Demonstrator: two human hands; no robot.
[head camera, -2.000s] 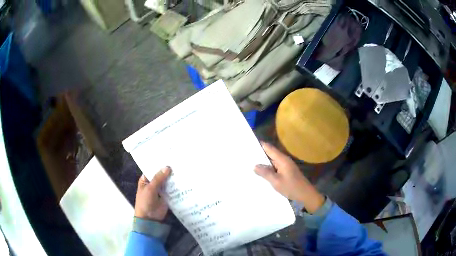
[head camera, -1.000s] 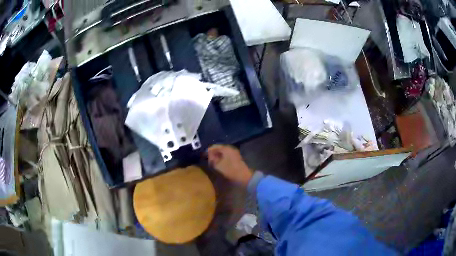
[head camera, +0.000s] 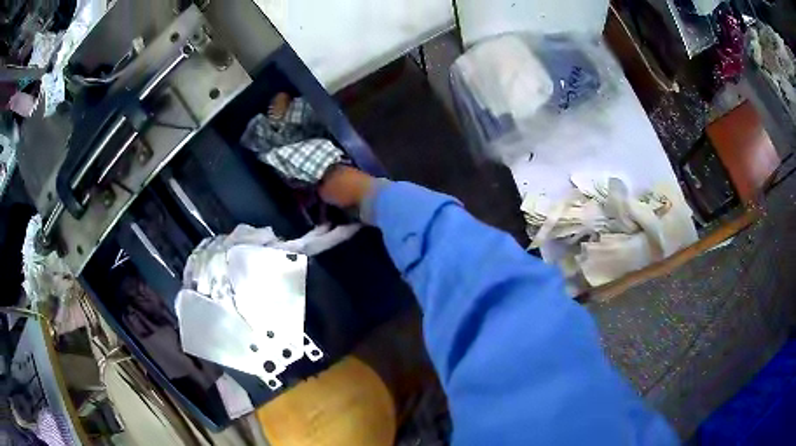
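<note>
My right hand (head camera: 345, 187) reaches into the dark drawer (head camera: 214, 418) at the near end of a checked grey-and-white cloth (head camera: 301, 157). The hand touches the cloth. Its fingers are hidden at the cloth and the drawer's dark inside, so their grip cannot be told. A white fan-shaped piece with holes in its tabs (head camera: 262, 300) lies in the drawer, with crumpled white material behind it. A dark cloth (head camera: 157, 322) lies along the drawer's left side. My left hand is out of the picture.
The round yellow stool (head camera: 336, 409) stands against the drawer's near side. To the right are a plastic-wrapped bundle (head camera: 515, 83) and a heap of cream pieces (head camera: 628, 218) on a white surface. Tan bundles (head camera: 144, 401) lie at the lower left. A white panel (head camera: 367, 35) is above.
The paper held in both hands two seconds ago is out of view. The view has turned to the drawer. My right hand has moved from its near edge to the checked cloth, which is now bunched.
</note>
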